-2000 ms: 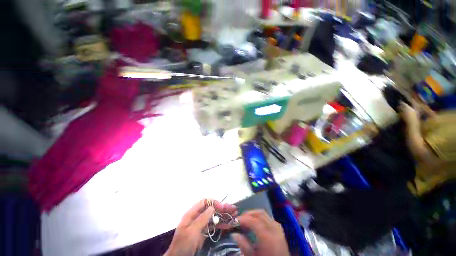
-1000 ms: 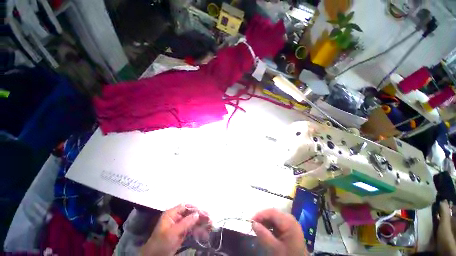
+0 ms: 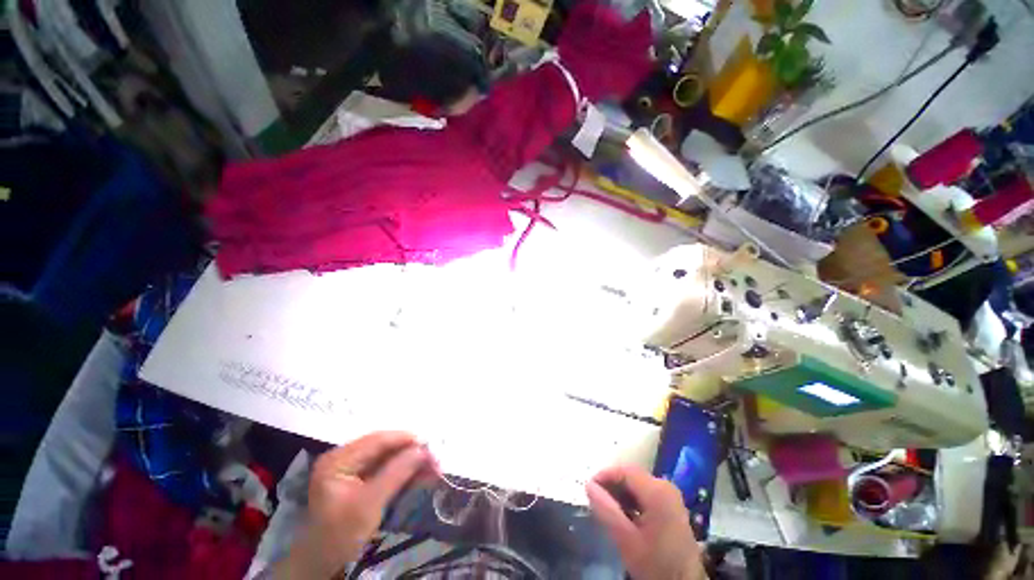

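A thin white elastic strand (image 3: 488, 492) hangs in loops between my hands at the table's front edge. My left hand (image 3: 365, 495) pinches one end of it with thumb and fingers. My right hand (image 3: 646, 519) is at the other side with thumb and forefinger close together; the strand near these fingertips is faint, so I cannot tell if they grip it. The cream sewing machine (image 3: 839, 351) with its green panel stands to the right. A smartphone (image 3: 686, 459) lies just beyond my right hand.
Dark pink garment pieces (image 3: 352, 204) lie across the table's (image 3: 272, 340) back left, with a thin strip trailing. A dark rod (image 3: 612, 408) lies left of the phone. Dark slim tools (image 3: 737, 459) and an accessory box (image 3: 896, 493) are at the right. A lamp (image 3: 667, 165) stands behind.
My left hand has moved slightly left and up, widening the gap between my hands. The view has turned from the machine toward the pink cloth over the earlier frames.
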